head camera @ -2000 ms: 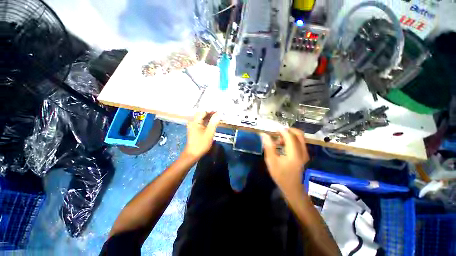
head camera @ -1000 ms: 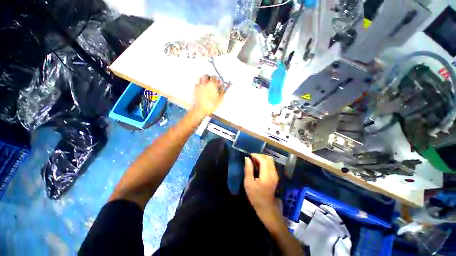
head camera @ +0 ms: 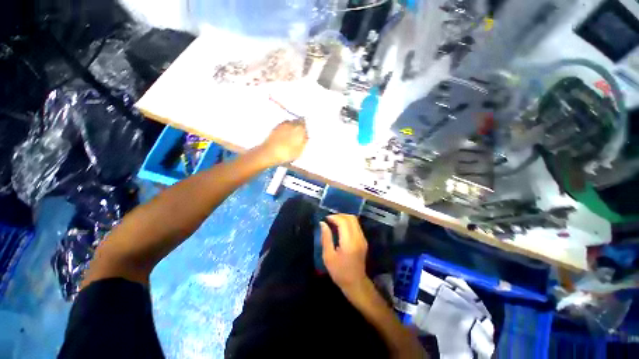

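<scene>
My left hand (head camera: 287, 142) rests on the white wood-edged table (head camera: 210, 105), its fingers curled at the near end of a thin tool (head camera: 285, 108). Whether it grips the tool cannot be told. My right hand (head camera: 345, 247) is below the table edge, over my lap, fingers bent; something dark may be at its fingers, unclear. The sewing machine head (head camera: 438, 116) is blurred at the right of the table, with the needle area (head camera: 385, 163) under its front. The blue eye guard (head camera: 367, 118) hangs at its left front.
Copper-coloured pieces (head camera: 260, 69) lie heaped at the back left. The bowl feeder (head camera: 585, 193) is at the right. A light blue bin (head camera: 162, 154) stands below the table's left. A blue crate (head camera: 418, 277) with grey-white fabric (head camera: 457, 314) is at lower right. Black bags (head camera: 105, 133) lie at left.
The view has turned, then shifted slightly. My left hand went from the table edge onto the tabletop beside the thin tool. My right hand has moved down from the edge to over my lap.
</scene>
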